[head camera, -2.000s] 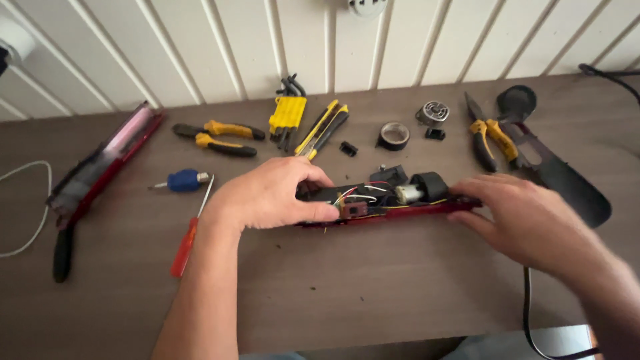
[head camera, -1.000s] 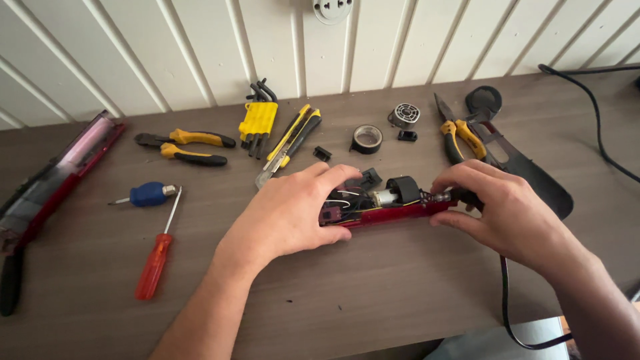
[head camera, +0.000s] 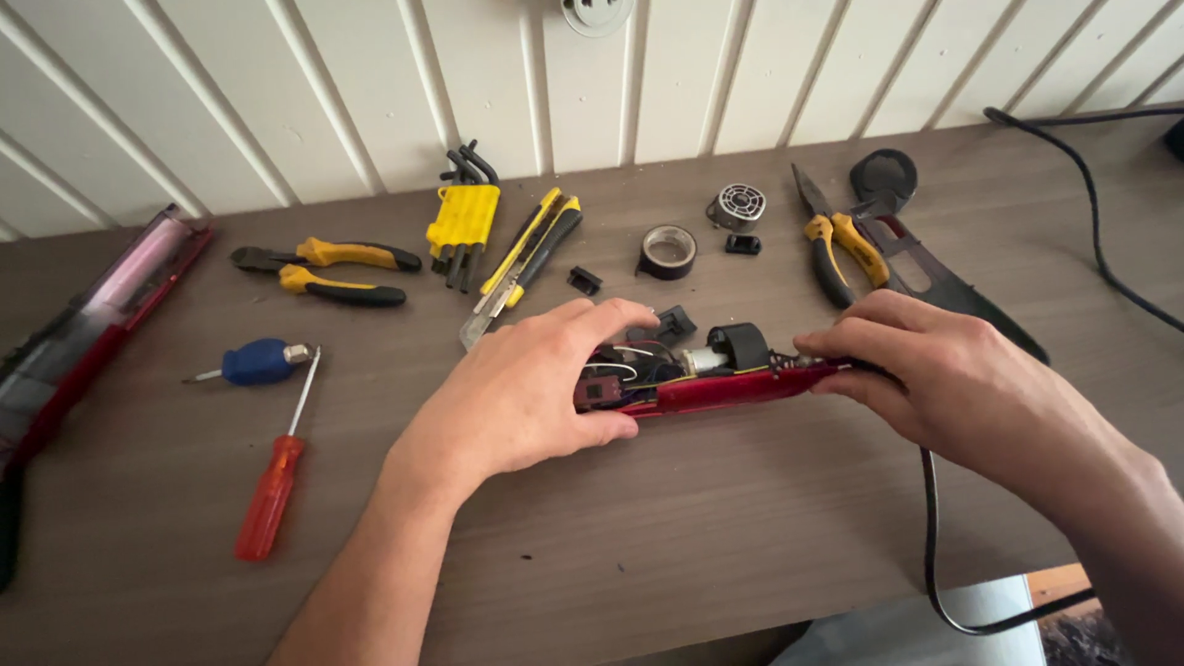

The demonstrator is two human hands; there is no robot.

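A long red plastic housing [head camera: 731, 392] lies on the desk, its inside exposed: a small motor [head camera: 705, 360], a black round part [head camera: 740, 346], wires and a small circuit board [head camera: 598, 392]. Around its left end my left hand [head camera: 527, 388] is closed, thumb at the front and fingers behind. My right hand [head camera: 916, 370] pinches the right end, where a black power cord [head camera: 932, 536] comes out below the palm. Just behind the housing sits a loose black plastic part [head camera: 673, 326], partly behind my left fingertips.
Diagonal cutters [head camera: 324, 268], a yellow hex key holder [head camera: 464, 222], utility knives [head camera: 532, 245], a tape roll [head camera: 667, 252], a round grille [head camera: 740, 205] and long-nose pliers [head camera: 832, 240] lie behind. At left are a blue screwdriver [head camera: 257, 362], a red screwdriver [head camera: 271, 499] and another red housing [head camera: 83, 351].
The view has shifted to the right. My right hand has gone from resting along the housing's right end to pinching its tip. My left hand stays at the left end.
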